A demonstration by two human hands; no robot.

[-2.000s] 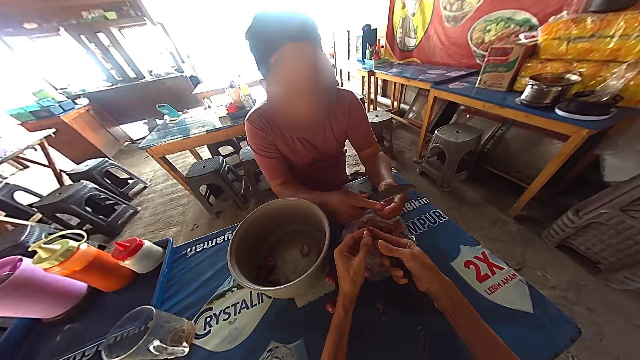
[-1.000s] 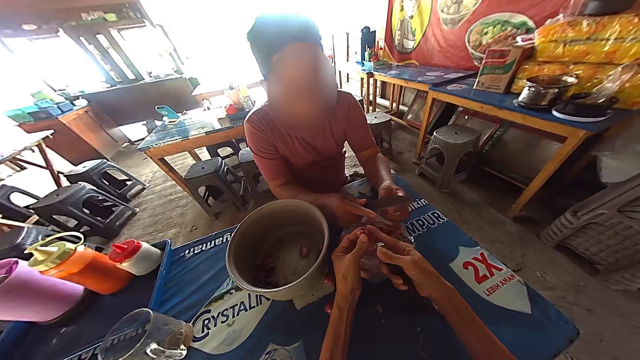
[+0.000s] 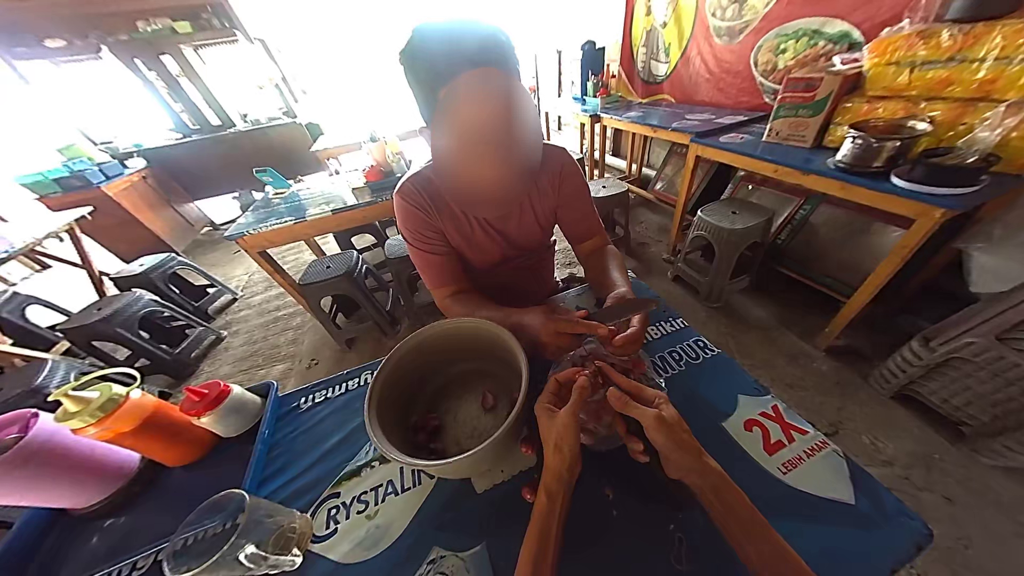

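Note:
My left hand (image 3: 562, 408) pinches a small reddish shallot, mostly hidden by the fingers, over a clear plastic bag (image 3: 600, 432) of shallots. My right hand (image 3: 652, 416) meets it at the fingertips; a dark handle, perhaps a knife's, shows under its fingers. Left of my hands stands a deep metal pot (image 3: 448, 392) with a few shallots (image 3: 488, 400) at its bottom. A few more shallots (image 3: 528, 472) lie on the table between pot and left wrist. Across from me a person (image 3: 496, 232) holds a broad knife (image 3: 624, 310) over a small piece in the fingers.
A blue tray (image 3: 268, 432) at left bears an orange squeeze bottle (image 3: 152, 424), a red-capped bottle (image 3: 224, 406) and a pink container (image 3: 64, 464). A clear glass mug (image 3: 236, 532) stands near the front edge. Plastic stools (image 3: 348, 288) and other tables (image 3: 800, 180) surround the blue-covered table.
The other person's knife hand has shifted, and the blade now lies nearly level. My hands stay together over the bag, with small finger movements.

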